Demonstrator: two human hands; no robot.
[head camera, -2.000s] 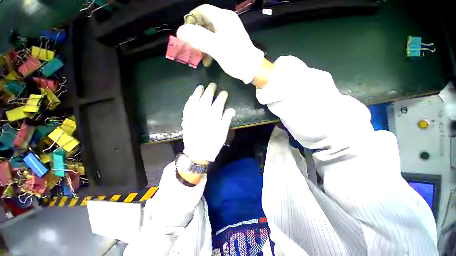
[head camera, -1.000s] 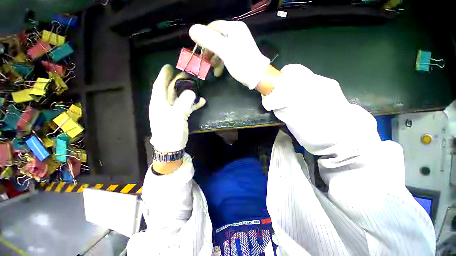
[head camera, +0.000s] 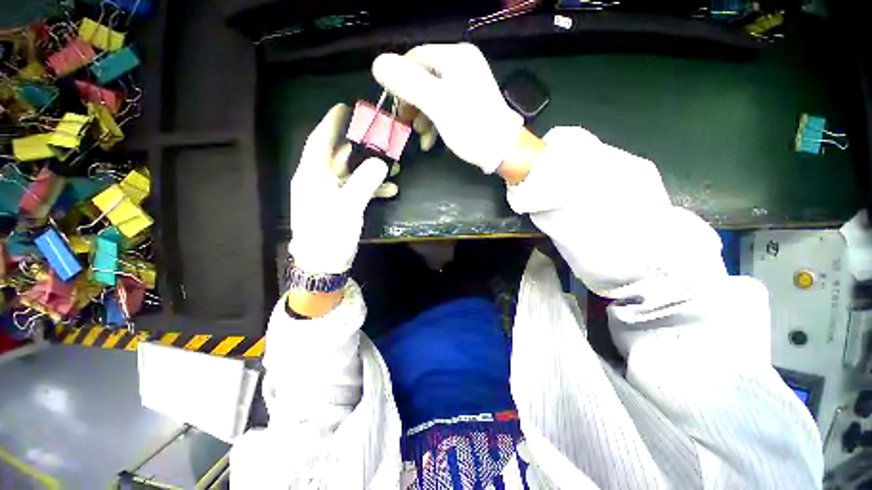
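Note:
My left hand (head camera: 330, 196), in a white glove, holds a small black housing (head camera: 363, 156) between thumb and fingers; most of it is hidden. My right hand (head camera: 454, 100), also gloved, holds a pink-red binder clip (head camera: 380, 130) by its silver wire handles. The clip's body is at the housing's upper edge, touching or overlapping it; I cannot tell if it clamps it. Another black rounded-square housing (head camera: 526, 93) lies on the green bench (head camera: 631, 120) just right of my right hand.
A loose heap of mixed-colour clips (head camera: 121, 211) is at the left, beside a black recessed tray (head camera: 225, 215). A single teal clip (head camera: 813, 135) lies at the right of the bench. A grey control box (head camera: 798, 304) is at lower right. Clips and thin tools lie along the far ledge.
My left hand has moved up and left and now holds a housing. The pink-red clip has come down onto the housing's edge. The housing on the bench has come into view.

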